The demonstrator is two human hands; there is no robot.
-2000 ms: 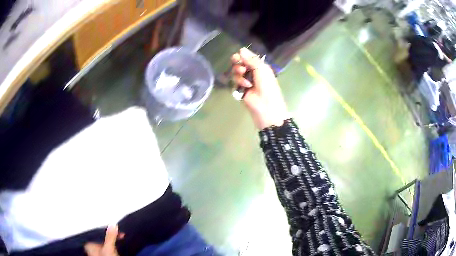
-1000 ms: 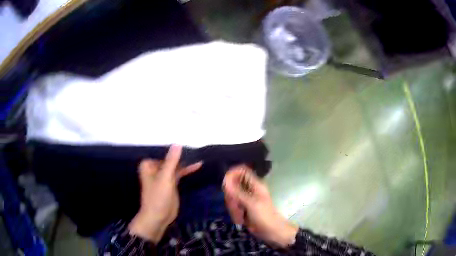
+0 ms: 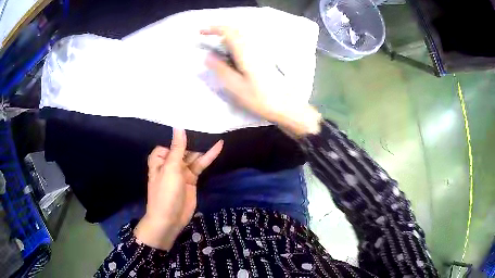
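A white lining (image 3: 157, 70) lies across the dark garment (image 3: 103, 146) on the wearer's lap. My left hand (image 3: 173, 179) is at the garment's dark edge just below the lining, pinching the cloth, with one fingertip at the seam and another finger stretched to the right. My right hand (image 3: 239, 81) is blurred, above the lining, its fingers curled around a small dark tool (image 3: 221, 55) in the palm. A short dark line, perhaps thread, shows on the lining to its right. I cannot make out a needle.
A clear bin (image 3: 353, 27) with white scraps stands on the green floor (image 3: 391, 125) at the upper right. A dark object (image 3: 461, 32) is beyond it. Blue racks (image 3: 21, 195) stand at the left. A pale table edge (image 3: 21, 21) shows at the upper left.
My right hand came back from far out over the floor to the lap, then moved up over the lining. My left hand stays at the dark edge. The view has shifted.
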